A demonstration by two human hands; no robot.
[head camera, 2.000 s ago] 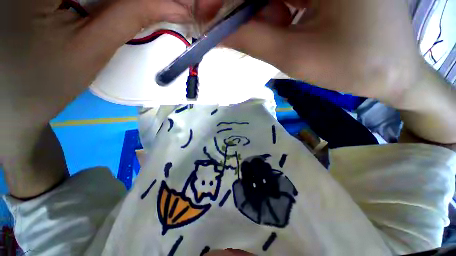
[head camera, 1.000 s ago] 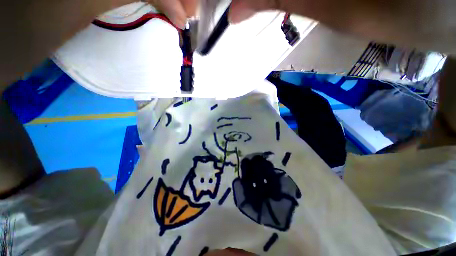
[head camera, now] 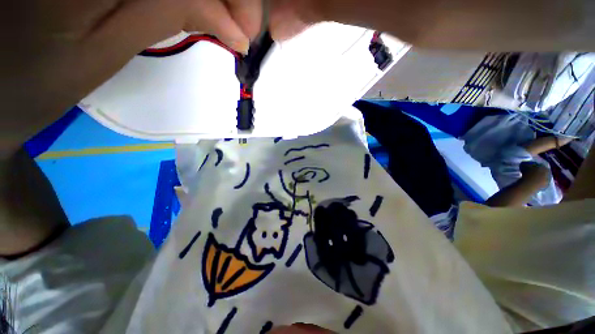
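Note:
A white glossy housing panel (head camera: 169, 98) lies in front of me, its near edge by my shirt. Red and black wires (head camera: 189, 43) curve over it to a dark connector (head camera: 245, 114) near that edge. My left hand (head camera: 215, 19) is at the top, cut off by the frame, its fingertips on the wires above the connector. My right hand (head camera: 313, 23), also cut off at the top, holds dark tweezers (head camera: 259, 55). Their tip touches the wires just above the connector. A second dark connector (head camera: 380, 52) sits at the panel's right edge.
A dark slotted tray (head camera: 479, 78) and a stack of white housings (head camera: 541, 78) are on the bench at the right. Another person's arm and grey sleeve (head camera: 499, 147) show at the right. Below is a blue floor with a yellow line (head camera: 111, 151).
The tweezers swung from lying slanted across the panel to pointing down at the wires by my left fingertips. The panel's right edge and second connector came into view.

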